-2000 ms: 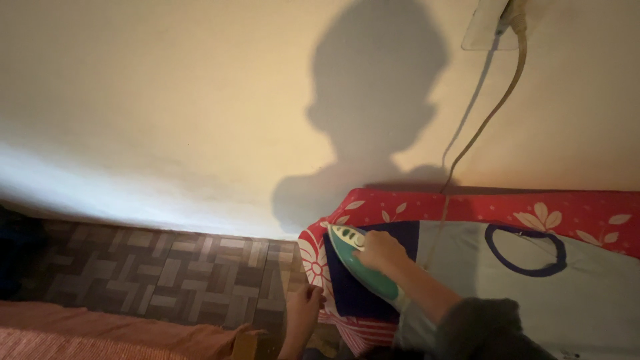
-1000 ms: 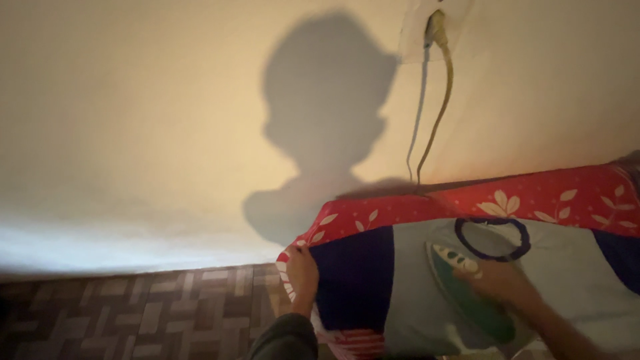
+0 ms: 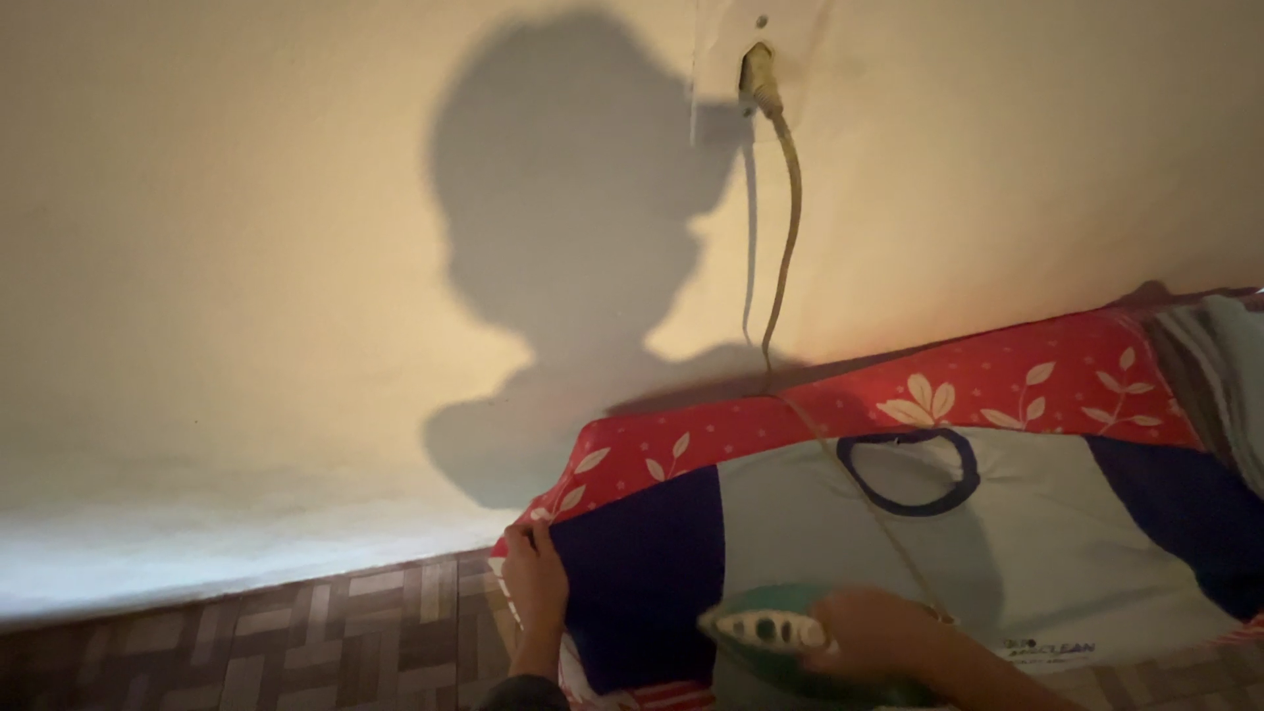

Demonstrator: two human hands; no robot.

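A light grey T-shirt with navy sleeves and a navy neckband lies spread on a red cloth with leaf prints. My right hand, slightly blurred, grips the handle of a green and white clothes iron, whose tip points left near the seam of the left navy sleeve. The iron's thin cord crosses the shirt. My left hand pinches the outer edge of that sleeve at the cloth's left corner.
A pale plug sits in a wall outlet, its cord hanging behind the red cloth. Striped grey fabric lies at the far right. Patterned floor shows at lower left. A head-and-shoulders shadow falls on the wall.
Two seconds ago the iron was on the left navy sleeve; a second ago it was on the grey body below the neckband. It is now nearer the sleeve seam. My left hand has moved onto the sleeve's edge.
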